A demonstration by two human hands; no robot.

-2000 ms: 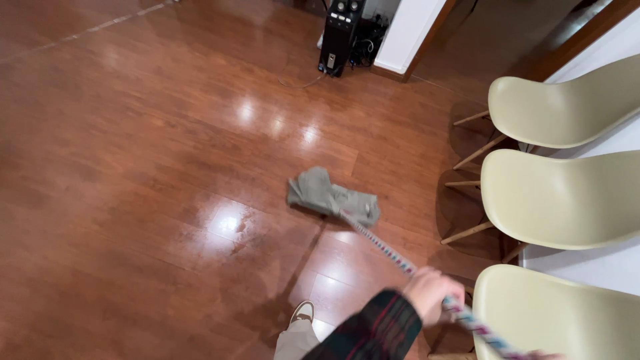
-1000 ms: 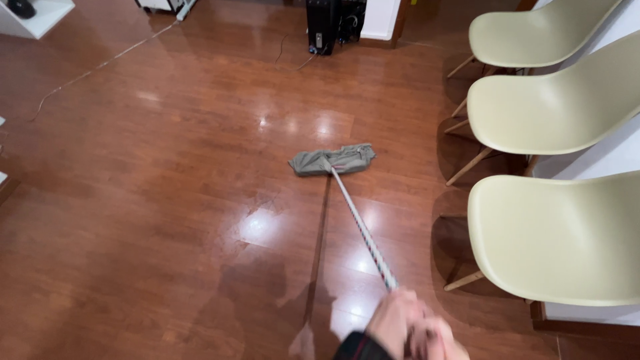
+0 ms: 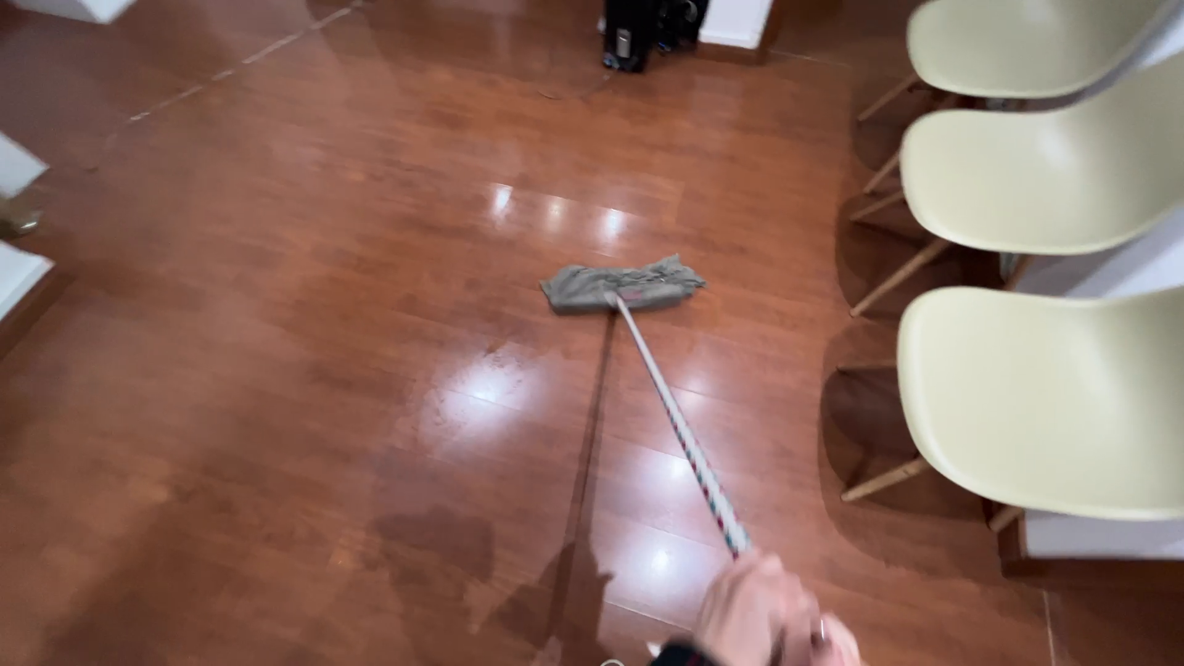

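My left hand (image 3: 754,606), below a dark sleeve cuff, is closed around the striped handle (image 3: 689,439) of a floor mop. Just behind it, partly cut off by the bottom edge, my right hand (image 3: 832,640) grips the upper end of the same handle; a ring shows on a finger. The handle slants up and left to the mop head, which is wrapped in a grey cloth (image 3: 620,285) and lies flat on the glossy reddish-brown wood floor (image 3: 324,305). Small wet-looking marks show on the floor below and left of the cloth.
Cream shell chairs with wooden legs line the right side, among them a near one (image 3: 1036,398). A black device (image 3: 626,37) with cables stands at the top beside a white wall end (image 3: 735,20). White furniture edges (image 3: 20,277) show at left; a cable (image 3: 240,69) crosses the upper left floor.
Two seconds ago the hands were apart on the handle; now they are close together near its upper end. The cloth-covered head has shifted over the floor, and the view has moved too.
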